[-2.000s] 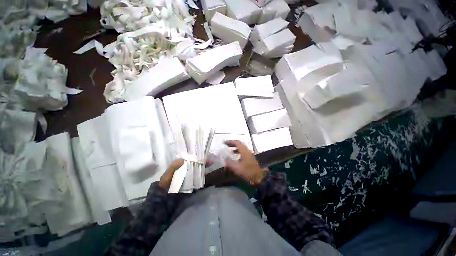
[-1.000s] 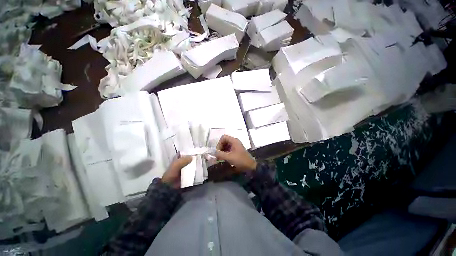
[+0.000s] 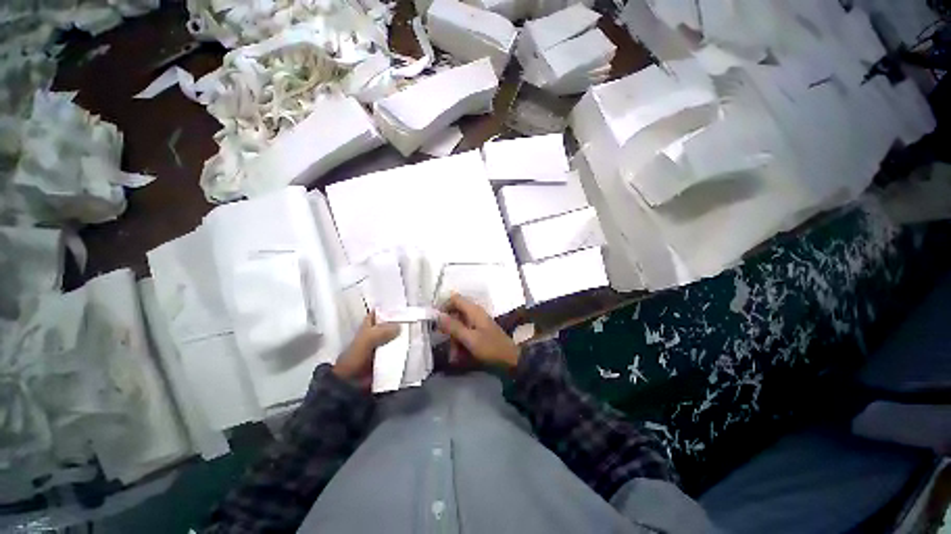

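Observation:
A bundle of narrow white cut pieces [image 3: 389, 360] stands upright at the near edge of the table, with a white fabric strip [image 3: 407, 314] around its middle. My left hand [image 3: 362, 349] holds the bundle from the left side. My right hand [image 3: 476, 334] is at the bundle's right side, its fingertips closed at the strip; the strip's end is hidden by the fingers. A large white panel stack [image 3: 422, 209] lies just beyond the bundle. Small white rectangular stacks [image 3: 547, 225] stand in a column to its right.
A tangled heap of strips [image 3: 297, 78] and thick white blocks [image 3: 438, 102] lie beyond. Wide white stacks [image 3: 273, 302] are at left, ruffled packs [image 3: 78, 156] at far left. Uneven white layers [image 3: 772, 146] are at right. White scraps [image 3: 730, 360] litter the green floor.
The strip, loose around the bundle earlier, now lies flat across its middle. My right hand has come in from the right and closed at the bundle's side. My left hand has kept its hold.

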